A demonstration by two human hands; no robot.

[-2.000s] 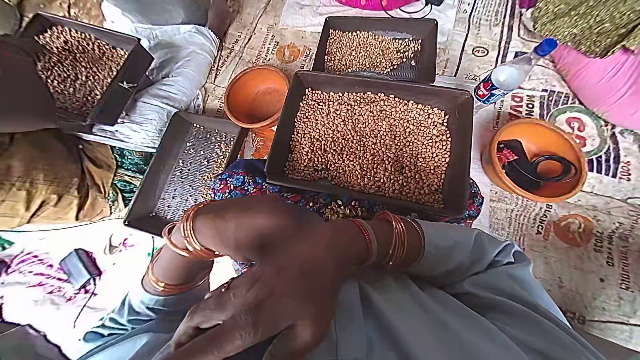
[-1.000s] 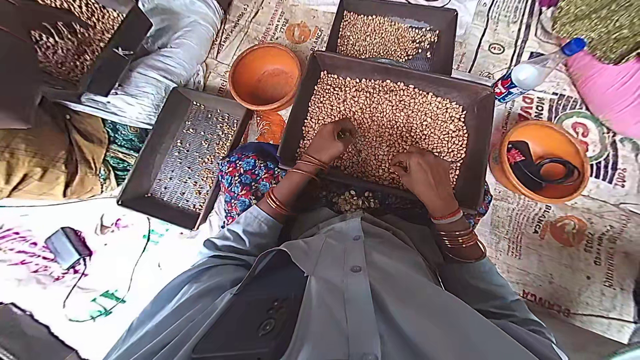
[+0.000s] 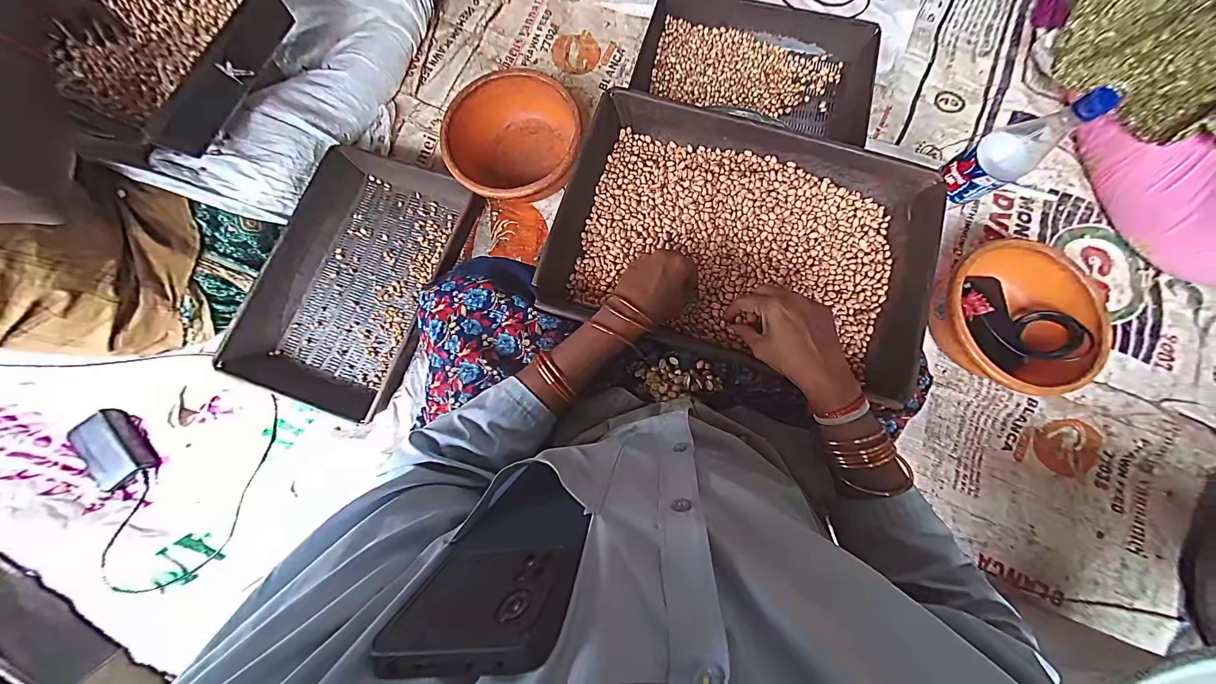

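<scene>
A dark rectangular tray [image 3: 917, 275] full of light brown beans or seeds [image 3: 750, 218] rests on my lap over a floral cloth. My left hand [image 3: 660, 285] is at the tray's near side with its fingers curled down on the beans; its fingertips are hidden. To the right of it, my right hand [image 3: 784, 332] is over the near beans, thumb and fingers bent close together; whether a bean is between them cannot be told. A small heap of darker, greenish pieces [image 3: 676, 378] lies on the cloth just outside the near rim.
A perforated tray [image 3: 256, 328] with scattered pieces lies left, another tray of beans [image 3: 860, 85] beyond mine. An orange bowl [image 3: 513, 133] stands upper left; another bowl [image 3: 1021, 375] on the right holds a black strap-like object. Near it lies a plastic bottle [image 3: 1007, 152]. A phone [image 3: 465, 608] lies against my shirt.
Two seconds ago my hands were together in front of the tray; now they are apart at the beans. Since one second ago my left hand has turned with its back up.
</scene>
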